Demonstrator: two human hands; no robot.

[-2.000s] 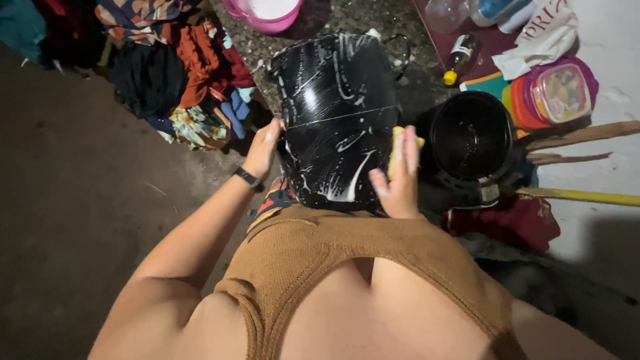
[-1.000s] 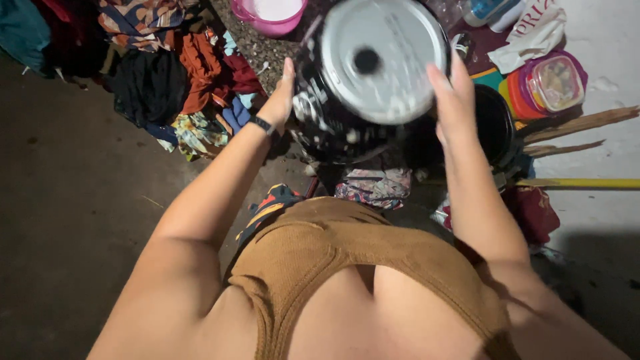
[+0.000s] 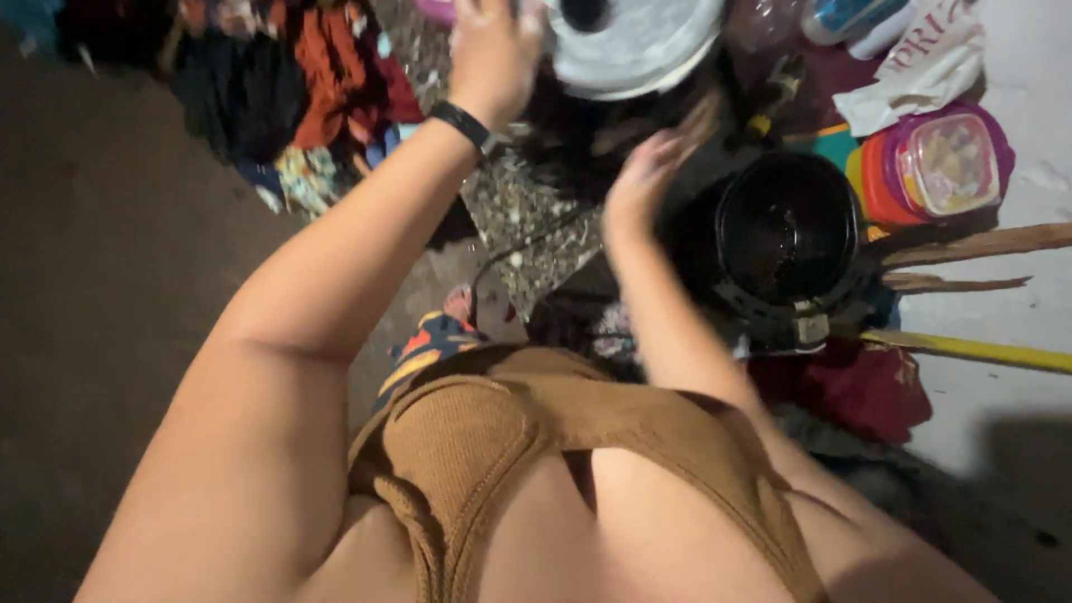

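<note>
A round grey-white face with a dark centre shows at the top edge, on a black vessel or appliance body that is blurred and partly cut off. My left hand is at the left rim of this face, its fingertips near the frame's top edge; how firmly it grips does not show. Lower right of the face, my right hand is blurred beside the dark body. Something brownish lies by its fingertips, too smeared to identify. Below the body, a dark cord crosses the speckled stone slab.
An open black bin-like container stands to the right. Behind it are stacked colourful plastic containers, a white printed bag and wooden sticks. A yellow pole lies at right. Piled clothes are at upper left.
The black object was soapy side up, then its round grey face was turned up between both hands. It is now farther toward the top edge, and my right hand has come down off the face.
</note>
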